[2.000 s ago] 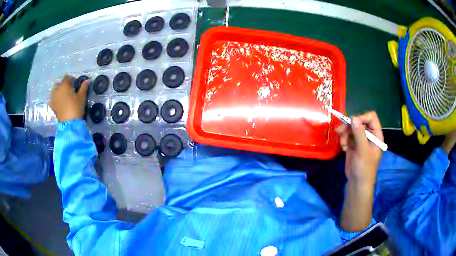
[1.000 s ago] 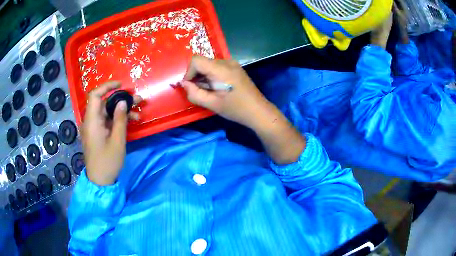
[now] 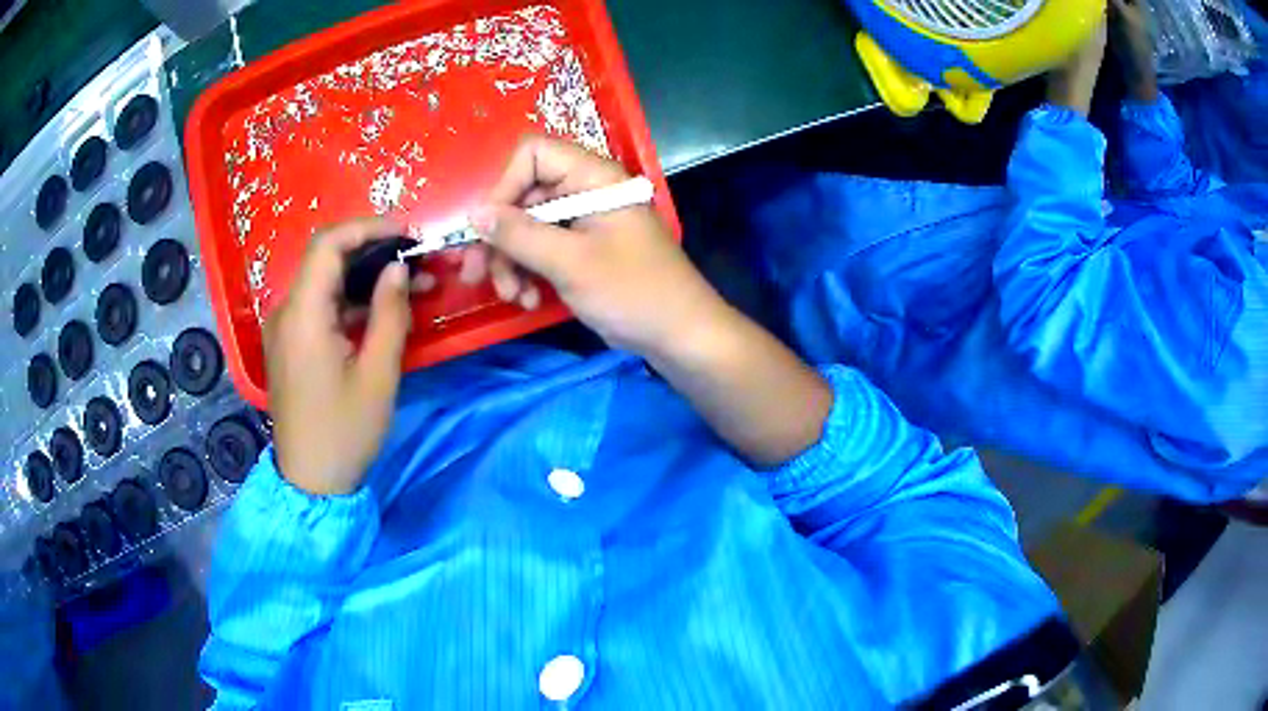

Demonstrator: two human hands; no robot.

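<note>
My left hand (image 3: 338, 364) holds a round black part (image 3: 373, 267) between thumb and fingers, tilted, over the lower left of the red tray (image 3: 213, 215). My right hand (image 3: 601, 257) holds a white pen-shaped tool (image 3: 591, 200). The tool's thin tip points left and meets the black part's edge near my left thumb. Whether a piece is on the tip cannot be told. Tiny silvery pieces (image 3: 388, 192) lie scattered in the tray, thickest along its far and right sides. My fingers hide part of the black part.
A clear plastic tray (image 3: 123, 331) with rows of black parts lies left of the red tray. A yellow and blue fan (image 3: 960, 49) stands at the upper right on the green bench (image 3: 744, 70). A neighbour in blue (image 3: 1099, 299) sits at the right. A dark flat object (image 3: 994, 674) is at the lower edge.
Since one second ago, my right hand has turned the tool and brought its tip left to the black part. My left hand has tilted the part. Earlier, my left hand was at the clear tray.
</note>
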